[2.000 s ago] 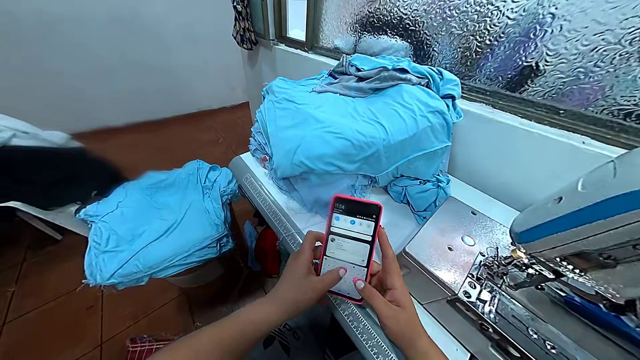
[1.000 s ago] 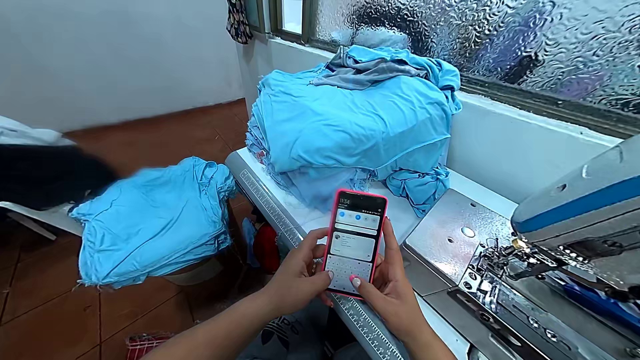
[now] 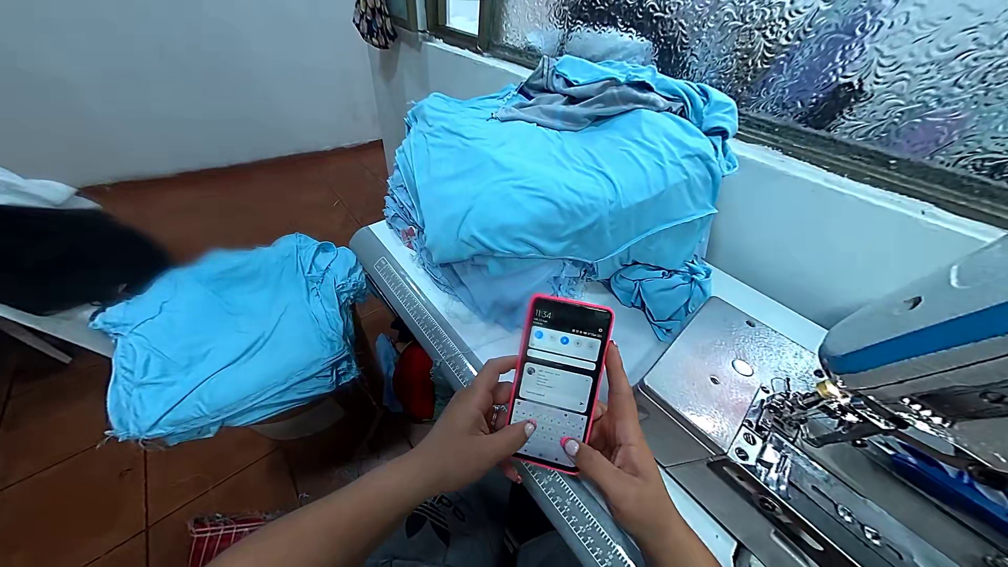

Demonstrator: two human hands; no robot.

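Note:
Both hands hold a smartphone in a pink case, upright over the ruler-marked edge of the sewing table. My left hand grips its left side, thumb on the lit screen over the keyboard. My right hand supports the right side, thumb near the lower right of the screen. Behind the phone a large stack of light blue fabric pieces lies on the table, with a grey cloth on top and a bunched blue piece at its foot.
An industrial sewing machine stands at the right with its metal plate. Another blue fabric pile sits lower left, beside a black cloth. Textured window glass is behind. Red checked cloth lies on the tiled floor.
Both hands keep hold of the phone. The thumbs have shifted slightly over the lower screen, the left one now farther onto the keyboard than a second ago.

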